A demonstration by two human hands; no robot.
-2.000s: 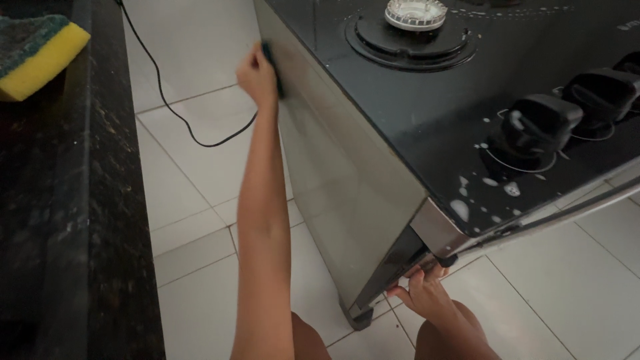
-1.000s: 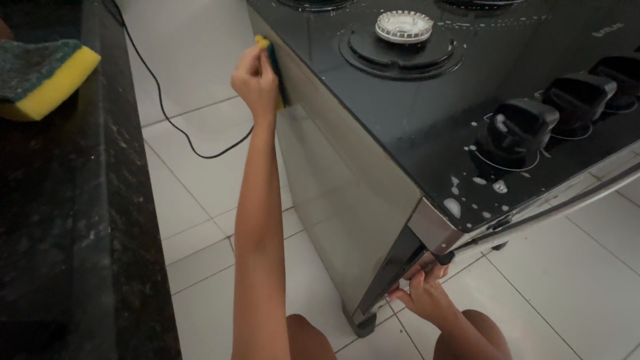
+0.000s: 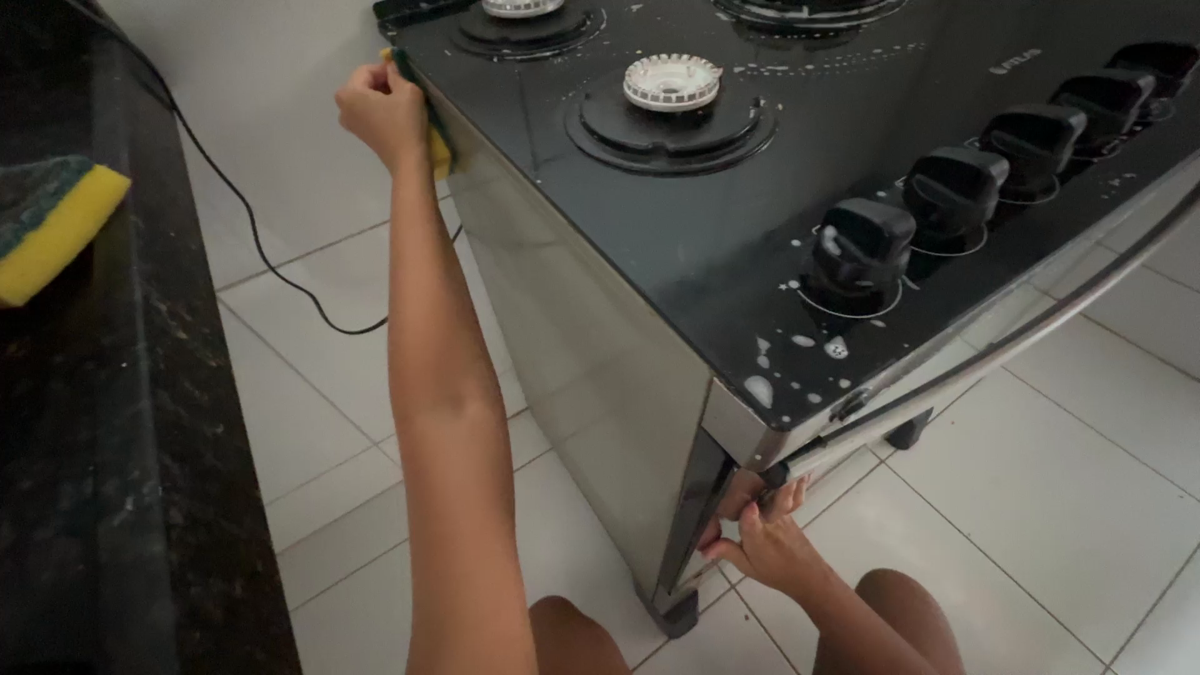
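Note:
My left hand [image 3: 384,114] holds a yellow and green scrub sponge [image 3: 438,141] against the upper side panel [image 3: 572,328] of a gas stove, close to the rear corner. The glass cooktop [image 3: 637,225] above it is black and spotted with white suds near the front corner and around the control knobs [image 3: 861,244]. Below the front corner, my right hand [image 3: 773,544] rests its spread fingers on the stove's front, just under the end of the oven door handle [image 3: 994,352]. Part of that hand's contact is hidden.
A dark stone countertop [image 3: 187,450] runs along the left, with a second yellow and green sponge [image 3: 66,225] on it. A black cord [image 3: 248,211] crosses the white tiled floor [image 3: 319,384] behind my left arm. Burner caps and several knobs stand up from the cooktop.
My left hand and its sponge have shifted along the side panel toward the rear corner of the stove. My right hand stays at the stove's front.

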